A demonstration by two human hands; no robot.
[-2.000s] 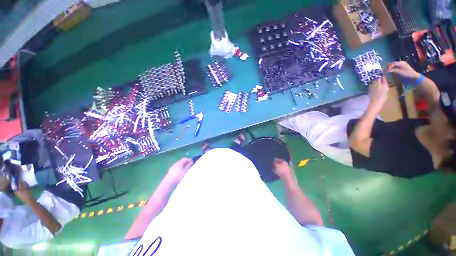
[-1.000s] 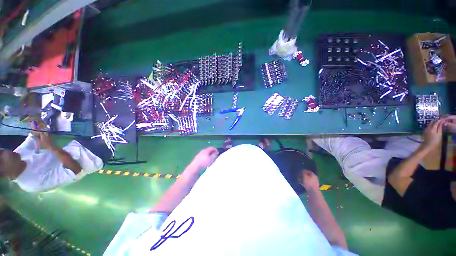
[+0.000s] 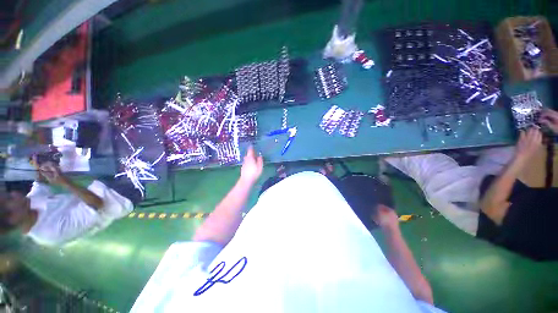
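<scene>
My left hand [image 3: 251, 166] is at the front edge of the green bench [image 3: 330, 146], just below small striped panels; nothing shows in it, and its fingers are too blurred to read. My right hand [image 3: 383, 215] hangs low beside a black round stool [image 3: 365, 194]; its fingers are unclear. Blue-handled cutters [image 3: 289, 139] lie on the bench right of my left hand. A tangled heap of white strips and red pieces [image 3: 199, 125] lies to its upper left. Striped panels [image 3: 341, 121] lie flat on the bench, with another panel [image 3: 330, 82] behind them.
A person in white [image 3: 78, 211] sits at the left. A person in black [image 3: 520, 214] sits at the right, hands at a panel [image 3: 526, 109]. A black mat [image 3: 416, 92] holds strips and small parts. A brown carton [image 3: 506, 52] stands at the back right. A crumpled plastic bag [image 3: 340, 46] lies behind.
My left hand has moved up and forward from beside my body to the bench edge. My right hand stays low by the stool. The view has swung left since the oldest frame.
</scene>
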